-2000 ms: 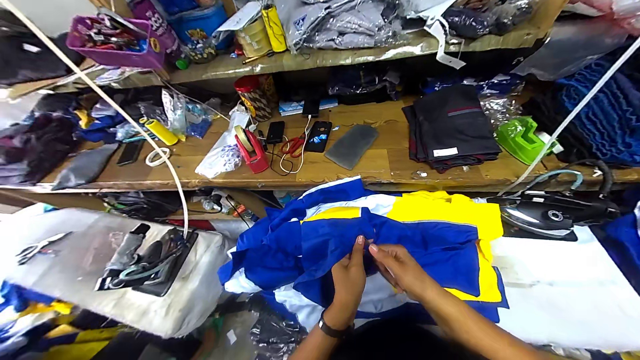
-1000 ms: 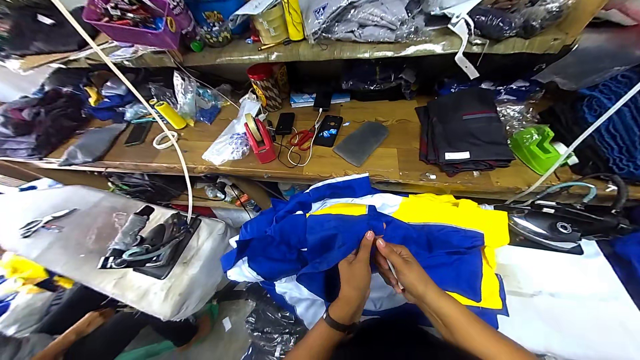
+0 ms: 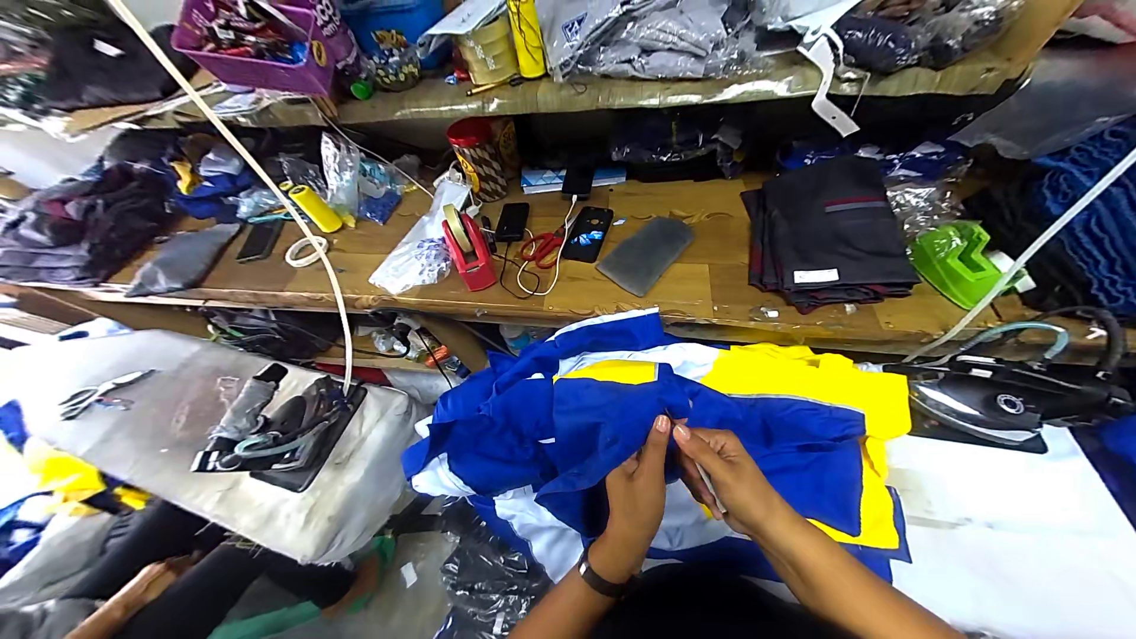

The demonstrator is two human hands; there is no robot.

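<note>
A stack of blue, yellow and white garments (image 3: 781,444) lies in front of me over the edge of a white-covered table. My left hand (image 3: 641,479), with a dark band at the wrist, pinches blue fabric between thumb and fingers. Close beside it, my right hand (image 3: 723,475) meets the same bit of cloth with its thumb and index fingertips, and a small slim light thing shows under its curled fingers; what it is cannot be told. The blue cloth drapes to the left of both hands.
Right of the garments stands a black steam iron (image 3: 985,399); another iron (image 3: 293,435) rests on the left padded board (image 3: 355,497), near scissors (image 3: 106,390). The wooden shelf (image 3: 701,284) beyond holds phones, a red tape dispenser (image 3: 468,248) and folded dark clothes (image 3: 830,235). A seated person's legs (image 3: 204,568) show lower left.
Both hands stay at the same place on the blue cloth, with only small finger shifts. The seated person's legs and arm at lower left, unseen two seconds ago, now show as the view has shifted.
</note>
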